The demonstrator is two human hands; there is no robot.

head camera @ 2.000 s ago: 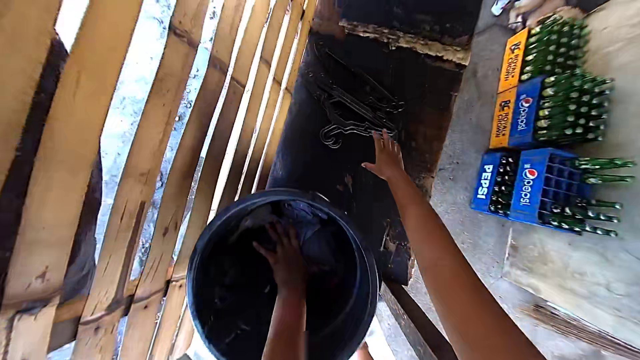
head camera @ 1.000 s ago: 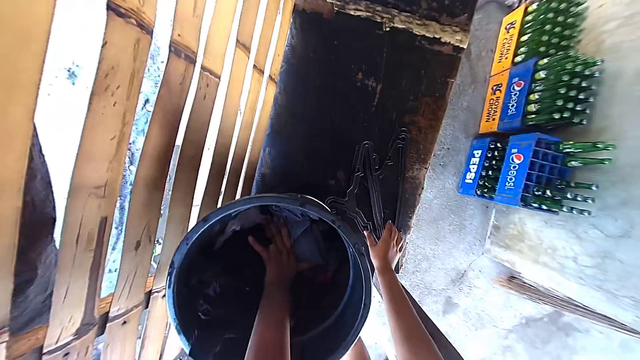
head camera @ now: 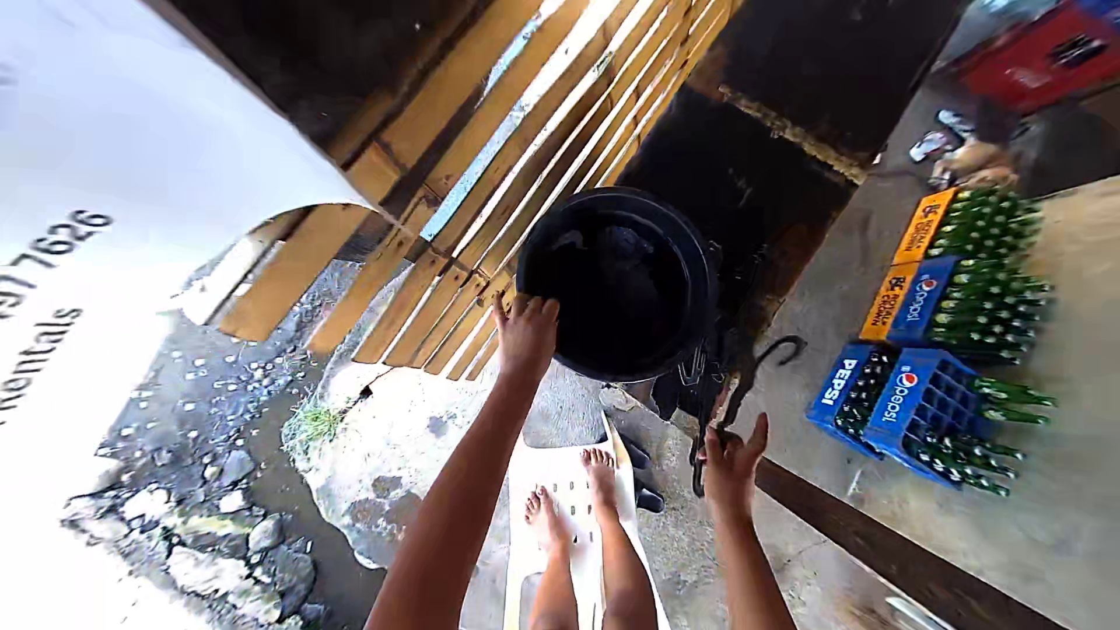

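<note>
A round black plastic tub stands in the middle, with dark cloth and what looks like water inside. My left hand is at its near left rim, the fingers curled over the edge. To the right of the tub, my right hand holds a dark clothes hanger between thumb and fingers, its hook pointing up and to the right. More dark hangers lie beside the tub on a dark surface, partly hidden by the tub.
Bare feet rest on a white plastic chair. A slatted wooden fence runs along the left, with rocky ground beyond. Blue and yellow crates of green bottles stand right, near a wooden beam. A printed white sheet covers the upper left.
My left hand has left the inside of the tub for its rim. My right hand, earlier at the pile of hangers, now holds one apart from them. The view has swung noticeably.
</note>
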